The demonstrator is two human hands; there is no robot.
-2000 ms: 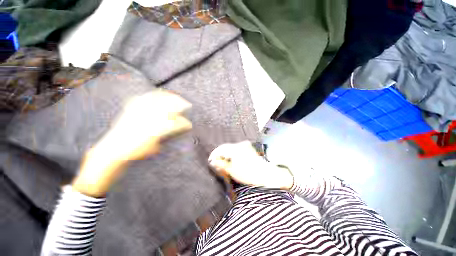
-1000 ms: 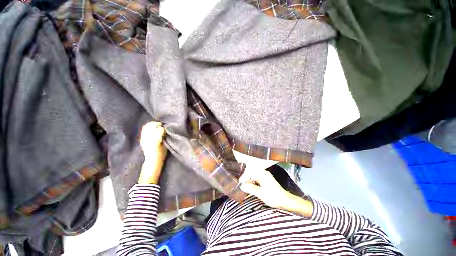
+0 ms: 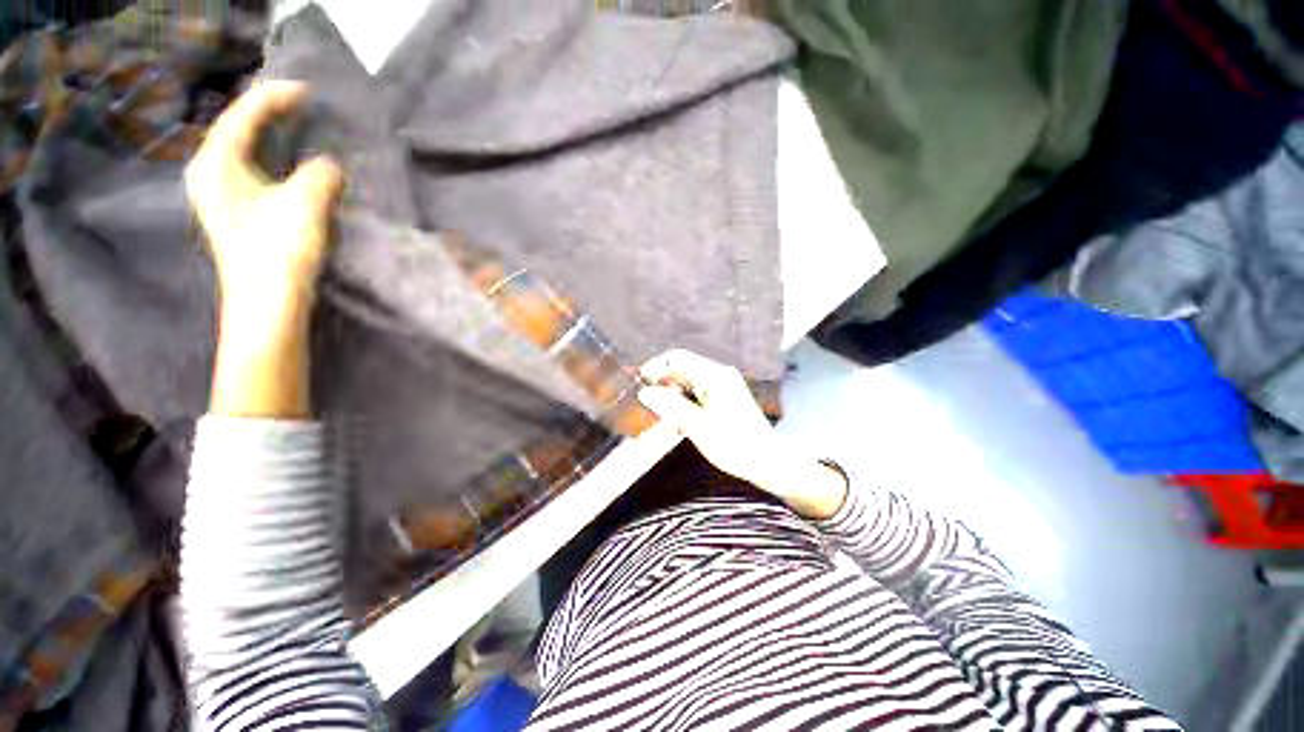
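A grey garment (image 3: pixel 601 215) lies across the white-topped table in front of me. Its plaid hem strip (image 3: pixel 541 315), brown-orange check, runs slantwise down to my right hand. My right hand (image 3: pixel 711 415) pinches the lower end of this strip between thumb and fingers; whether it also holds a small tool is hidden. My left hand (image 3: pixel 268 200) is over the grey cloth at the upper left, blurred, with thumb and fingers apart. A second stretch of plaid edge (image 3: pixel 443 525) lies below, along the table edge.
Another grey garment with plaid (image 3: pixel 72 601) lies at the left. Olive-green cloth (image 3: pixel 972 129) and dark navy cloth (image 3: pixel 1144 157) hang at the upper right. A blue crate (image 3: pixel 1115 379), a red stool (image 3: pixel 1241 508) and grey cloth (image 3: pixel 1237 243) are at the right. The white table edge (image 3: pixel 508 572) shows below.
My left hand has let go of the grey fold and moved up and left. My right hand still pinches the plaid hem. The view has shifted to the right.
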